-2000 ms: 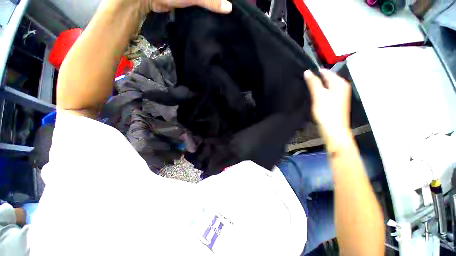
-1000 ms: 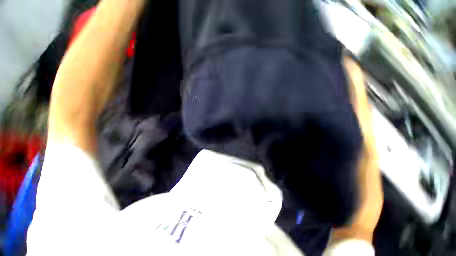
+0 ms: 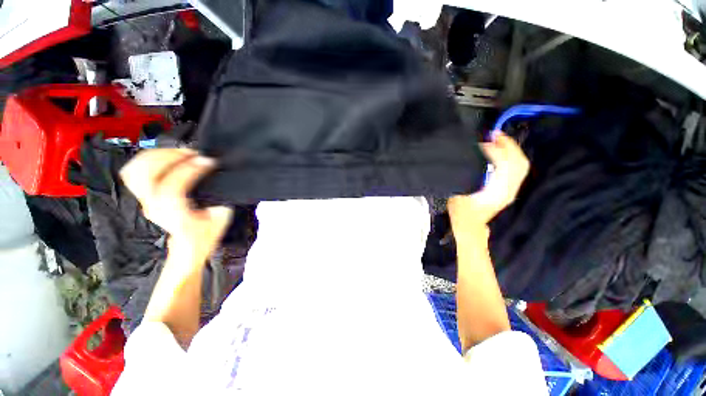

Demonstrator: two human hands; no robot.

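Note:
A black garment (image 3: 325,116) hangs between my hands over my lap, its straight double-layer waistband (image 3: 333,178) towards me and stretched out flat. My left hand (image 3: 178,189) grips the left end of the waistband, slightly blurred. My right hand (image 3: 491,178) grips the right end. The far part of the garment reaches the upper edge of the picture. Fingertips inside or behind the cloth are hidden.
Red plastic stools (image 3: 39,139) stand on the left. Dark garment piles (image 3: 611,209) lie on both sides. A blue crate (image 3: 542,356) is at lower right, near a light-blue and yellow object (image 3: 636,340). A white table edge (image 3: 604,39) curves across the top right.
The view has turned. The garment, earlier held up and then hanging close in front of me, is now spread with its waistband straight between both hands.

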